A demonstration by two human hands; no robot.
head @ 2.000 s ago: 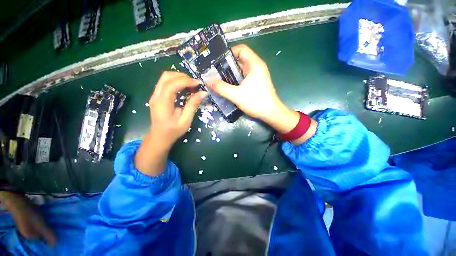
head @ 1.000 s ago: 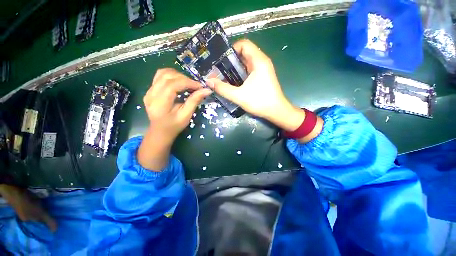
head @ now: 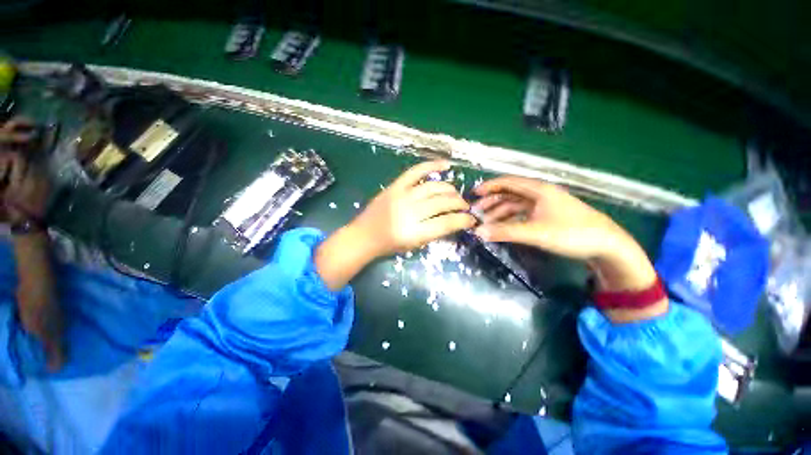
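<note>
An open phone assembly [head: 509,267] is between my hands, tilted nearly edge-on, its lower end pointing down and right. My left hand [head: 405,216] has its fingers closed at its left side. My right hand [head: 562,224], with a red wristband, has its thumb and fingers at its right side. The fingers hide most of the phone, and blur hides the exact grip. Small white pieces [head: 437,271] lie scattered on the green bench below.
Overlapping phone assemblies [head: 271,200] lie at left. Several phones [head: 382,71] lie beyond the whitish rail [head: 356,123]. A blue bin [head: 742,258], clear bags [head: 788,293] and a partly hidden phone assembly [head: 733,373] are at right. Black equipment [head: 191,138] and another person's arm [head: 36,267] are at left.
The view has swung, showing more of the line. The phone has turned from face-up to nearly edge-on. My right hand's fingers now point left at it, and my left hand lies flatter.
</note>
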